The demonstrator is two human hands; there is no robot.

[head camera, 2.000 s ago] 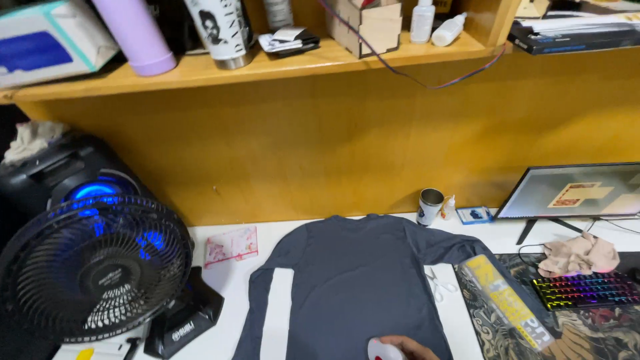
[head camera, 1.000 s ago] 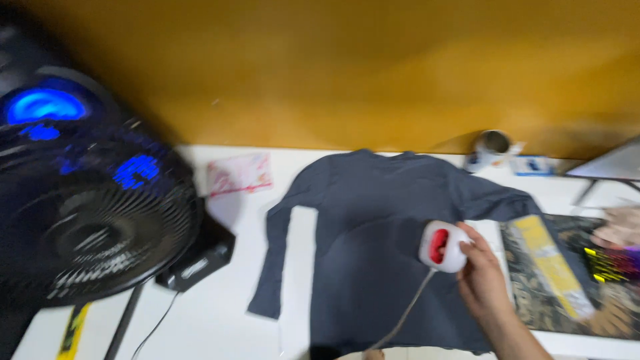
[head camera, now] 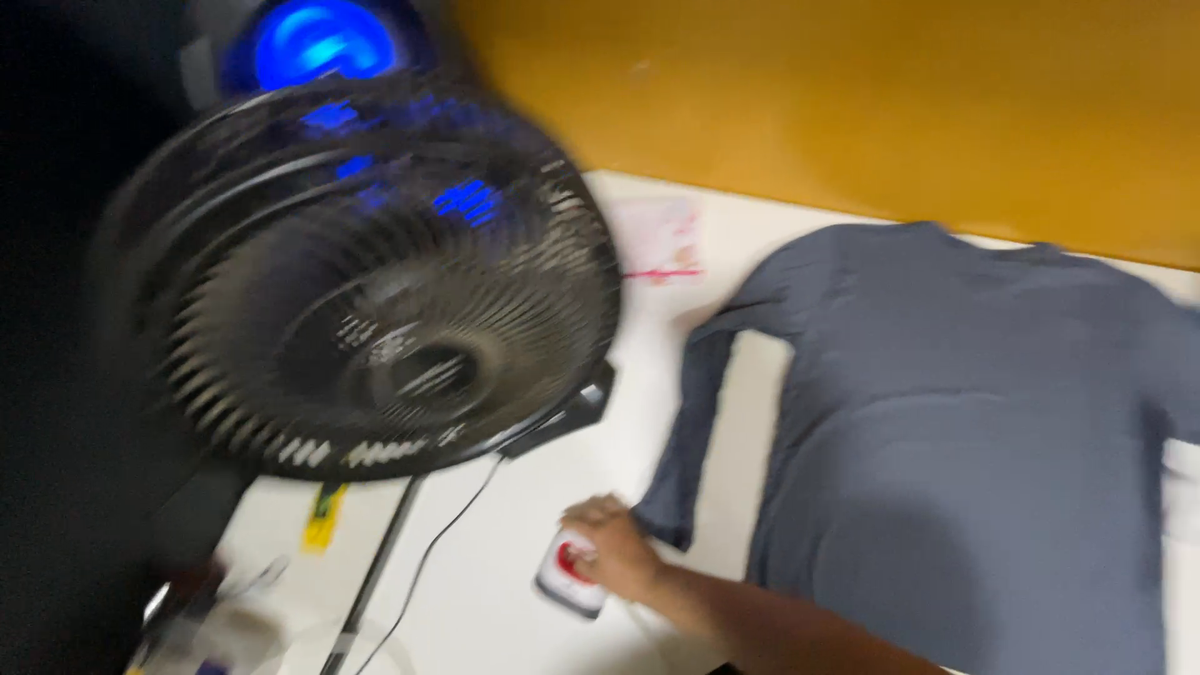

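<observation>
A dark grey long-sleeved shirt (head camera: 975, 403) lies spread flat on the white table, its collar toward the wooden back panel. My right hand (head camera: 614, 548) reaches in from the lower right and grips a small white, red and dark handheld device (head camera: 570, 572), which looks like a mini heat press. The device is over the white tabletop, just left of the cuff of the shirt's left-side sleeve (head camera: 670, 487). Part of a pale cord shows faintly below the hand. The view is blurred. My left hand is out of view.
A large black fan (head camera: 403, 309) fills the left side, with a blue-lit round device (head camera: 323, 47) behind it. A thin black cable (head camera: 427, 553) runs down the table (head camera: 506, 591). A pink-and-white packet (head camera: 661, 239) lies between fan and shirt. A yellow strip (head camera: 323, 516) is at lower left.
My right hand has moved left with the device, from over the shirt's body to beside the sleeve cuff. The view has swung left and closer to the fan.
</observation>
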